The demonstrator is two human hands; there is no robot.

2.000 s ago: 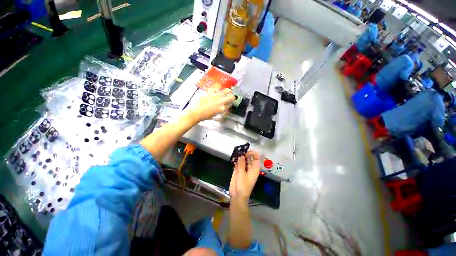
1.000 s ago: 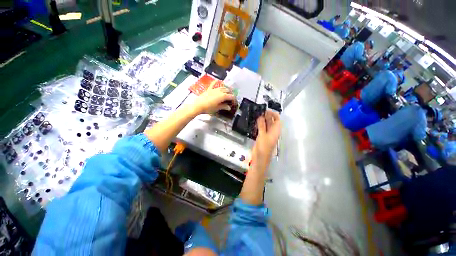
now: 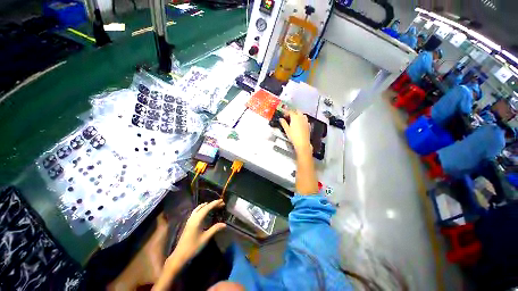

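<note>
My right hand (image 3: 296, 129) reaches over the white machine bed (image 3: 253, 139), its fingertips at a small black block (image 3: 278, 118) beside the black press fixture (image 3: 318, 136). The hand hides part of both, and whether it grips anything is unclear. My left hand (image 3: 196, 230) is low over my lap, near the machine's front edge, fingers apart, with nothing visible in it. An orange-red card (image 3: 263, 103) lies on the bed behind the block. The small black lens cover cannot be made out.
Clear film sheets (image 3: 108, 170) with black dots and rings cover the green bench at left. The yellow press cylinder (image 3: 295, 48) stands behind the bed. Orange connectors (image 3: 236, 166) hang at the front edge. A black wrapped tray (image 3: 31, 244) is at lower left. Seated workers are at right.
My left hand has left the block area and dropped toward my lap. My right hand, earlier holding a black piece, has moved up and left to the block. The camera view has shifted.
</note>
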